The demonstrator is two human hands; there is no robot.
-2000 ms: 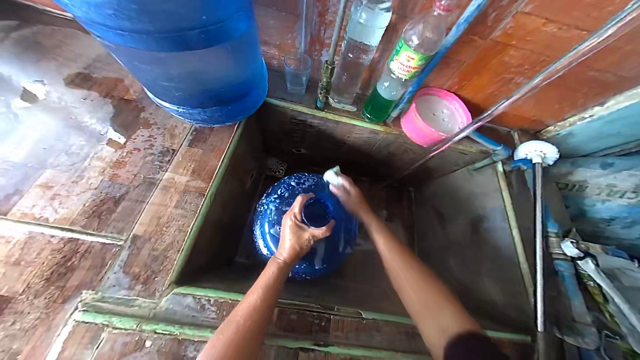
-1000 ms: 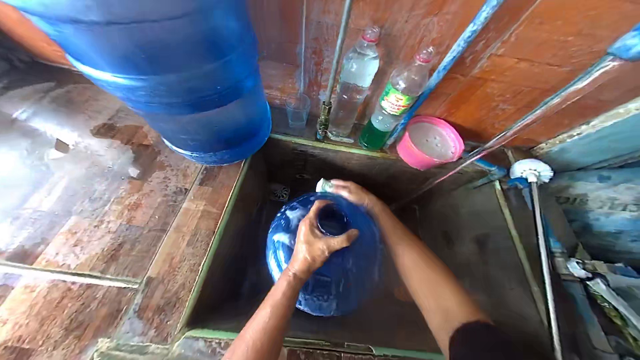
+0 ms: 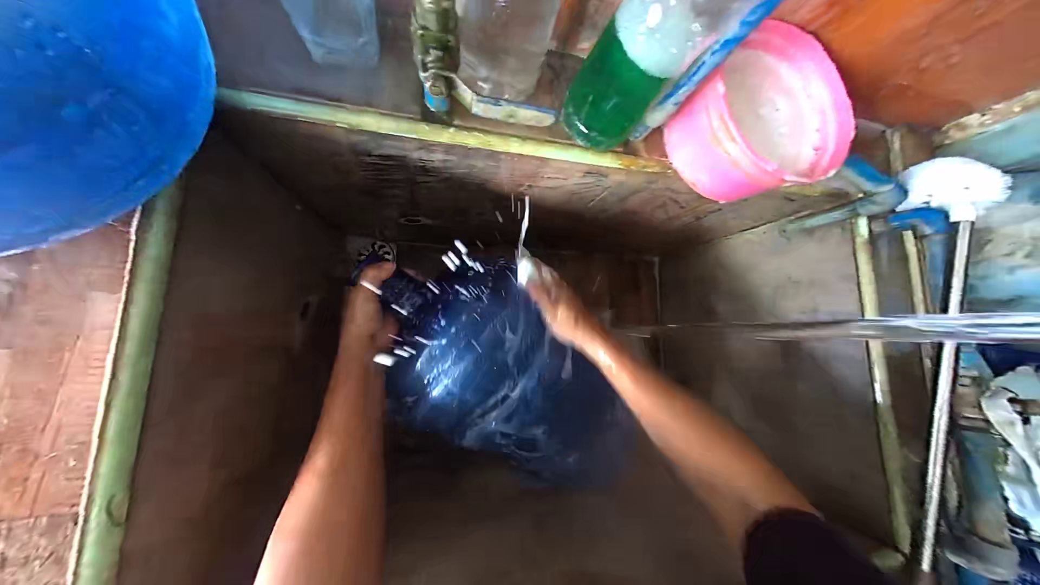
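Observation:
A large blue plastic water jug [image 3: 504, 382] lies tilted in the tiled basin, its neck pointing to the upper left beside the drain. My left hand [image 3: 372, 305] grips the jug by its neck. My right hand [image 3: 556, 301] holds a small whitish scrubbing pad [image 3: 524, 270] at the jug's upper side. White suds or drops fly between the two hands. The jug's lower end is blurred by motion.
Another big blue jug [image 3: 89, 114] stands at the upper left. On the back ledge are a bottle of green liquid [image 3: 615, 85] and a pink tub [image 3: 756, 114]. A long-handled white brush [image 3: 955, 187] leans at the right, and a water stream [image 3: 934, 327] crosses from the right.
The jug has gone from upright to tilted, with its neck now toward the upper left. My left hand has moved left with the neck. The view has come closer to the basin.

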